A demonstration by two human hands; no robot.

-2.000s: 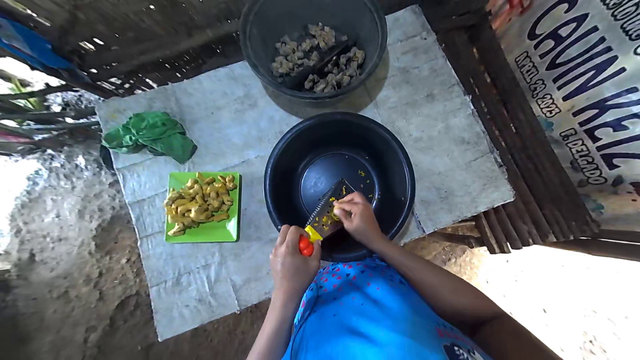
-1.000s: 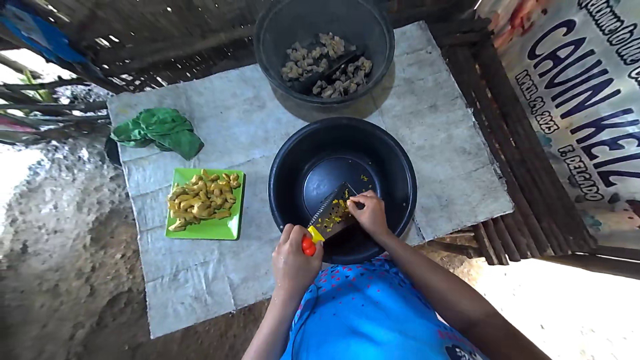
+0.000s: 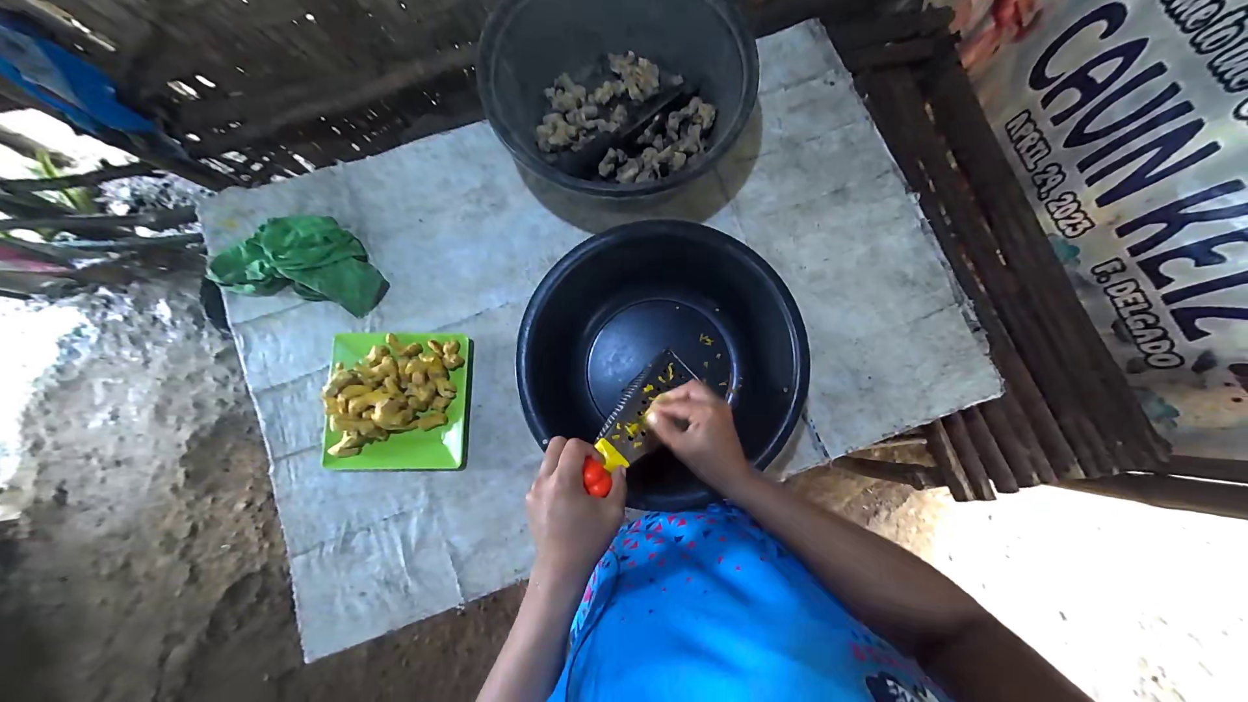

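Observation:
My left hand [image 3: 575, 497] is closed around the red and yellow handle of a metal grater [image 3: 643, 405], which slants into a black plastic basin [image 3: 663, 234]. My right hand [image 3: 700, 434] presses a small yellow piece, mostly hidden by the fingers, against the grater's face. Yellow shreds cling to the grater, and a few lie on the basin's inner side. Left of the basin, peeled yellow roots, like turmeric or ginger [image 3: 390, 390], lie on a square green plate [image 3: 444, 448].
Behind the basin stands a large dark tub [image 3: 497, 127] holding greyish-brown root-like pieces [image 3: 634, 117] and a dark object across them. A green cloth [image 3: 302, 258] lies at the back left of the covered table [image 3: 877, 292]. Wooden slats [image 3: 1014, 292] and a printed banner are at the right.
My right hand has shifted slightly over the grater's face. My left hand keeps its hold on the handle.

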